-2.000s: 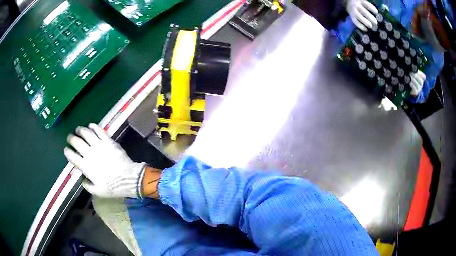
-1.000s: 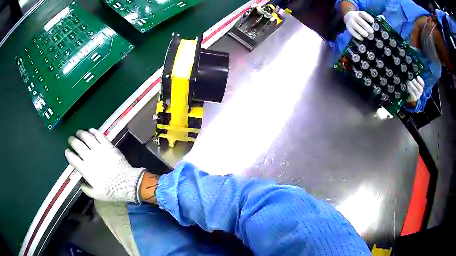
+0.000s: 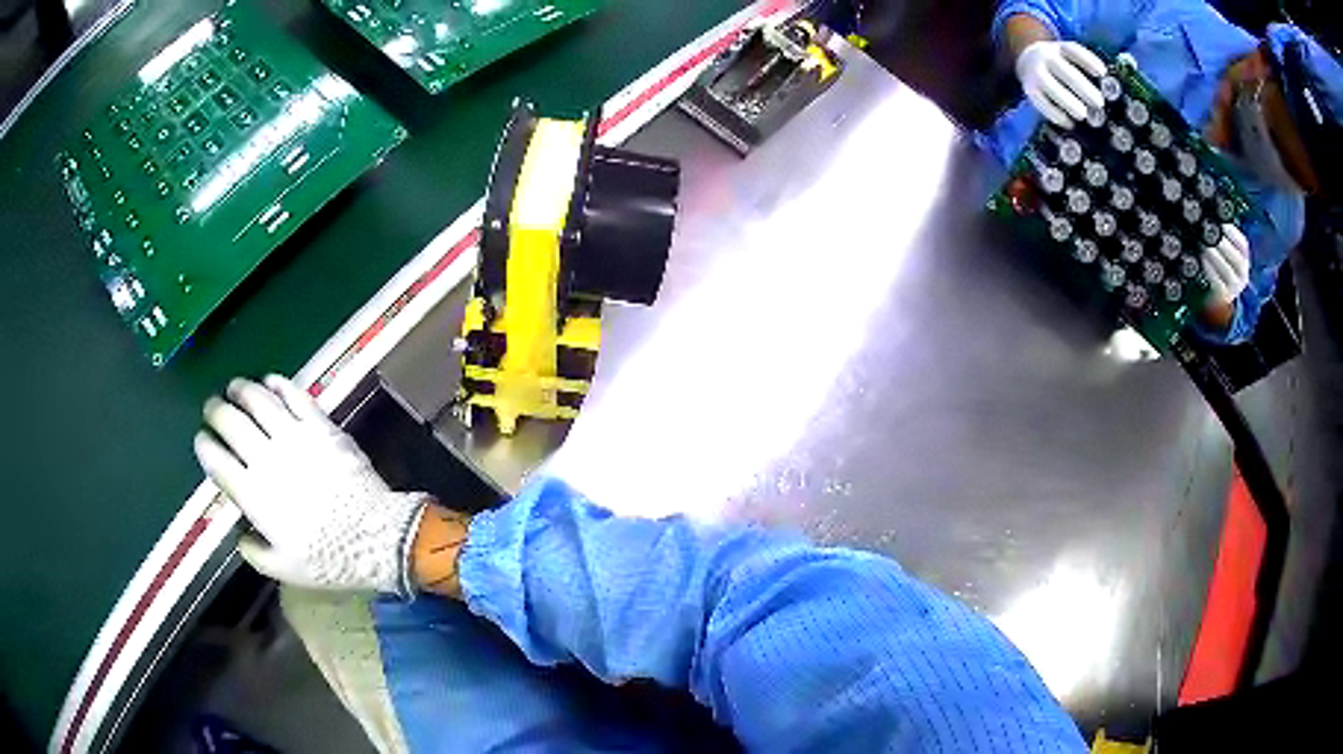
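Note:
My right hand (image 3: pixel 309 486), in a white knitted glove, lies palm down on the white rail (image 3: pixel 162 567) with the red stripe. Its fingers are extended over the rail's inner edge and hold nothing. My left hand is out of the picture. A large green circuit board (image 3: pixel 221 170) lies on the green belt (image 3: pixel 74 442) beyond my hand, flat face with pale pads up, not touched. A second green board (image 3: pixel 457 30) is cut off by the top edge.
A yellow-and-black block with a black cylinder (image 3: pixel 626 226), perhaps a tape dispenser, stands on the steel table (image 3: pixel 869 398). A shallow dark tray (image 3: pixel 759 81) sits behind it. At upper right, a person in blue with white gloves holds a board with round-topped capacitors (image 3: pixel 1127 192).
The green boards have shifted slightly right in the picture. The dispenser and tray appear slightly lower than at first. My right hand stays on the rail.

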